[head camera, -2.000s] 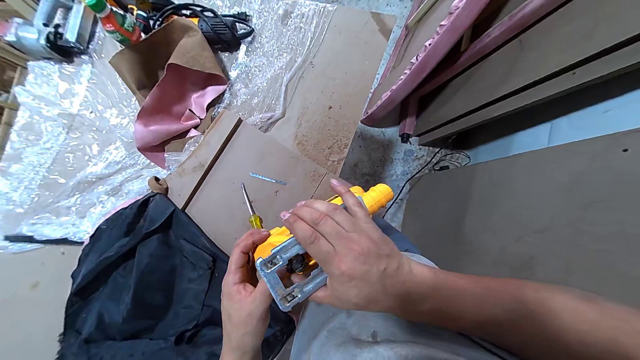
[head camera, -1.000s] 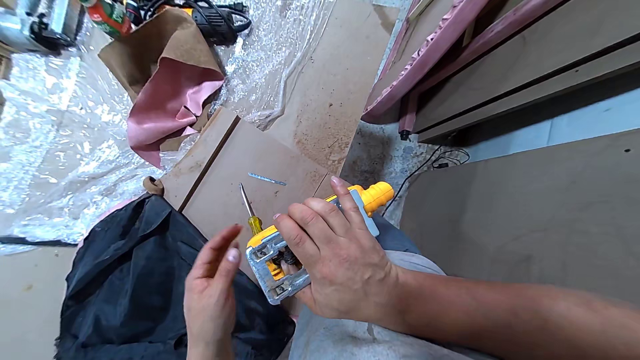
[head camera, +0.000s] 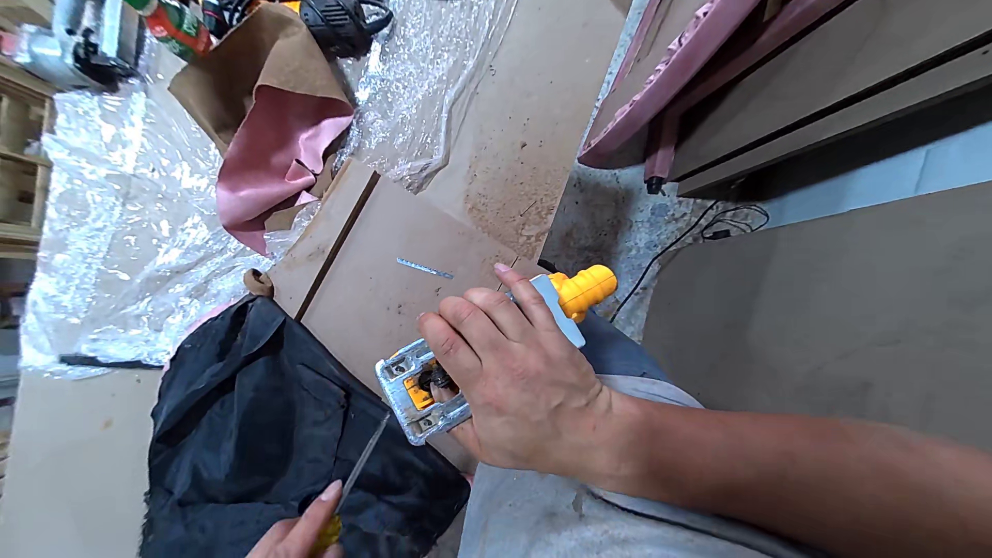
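Note:
My right hand (head camera: 527, 380) grips a yellow jigsaw (head camera: 587, 291) turned over, its metal base plate (head camera: 415, 391) facing up. At the bottom edge, my left hand (head camera: 298, 535) holds a screwdriver (head camera: 363, 463) by its yellow handle, the shaft pointing up toward the base plate without plainly touching it. A thin jigsaw blade (head camera: 425, 268) lies on the brown board (head camera: 457, 232) beyond the tool. Beneath the screwdriver spreads black fabric (head camera: 248, 418). The palm side of my right hand is hidden.
Pink and brown material (head camera: 275, 155) lies on clear plastic film (head camera: 124, 194) at upper left. Behind it are a bottle (head camera: 174, 27) and a black corded tool (head camera: 333, 23). A pink-edged panel (head camera: 659, 93) stands at upper right, with a black cable (head camera: 728, 225) on the floor below.
My left hand has left the jigsaw and moved down-left, now holding the screwdriver that lay on the board before. My right hand has kept its hold on the jigsaw.

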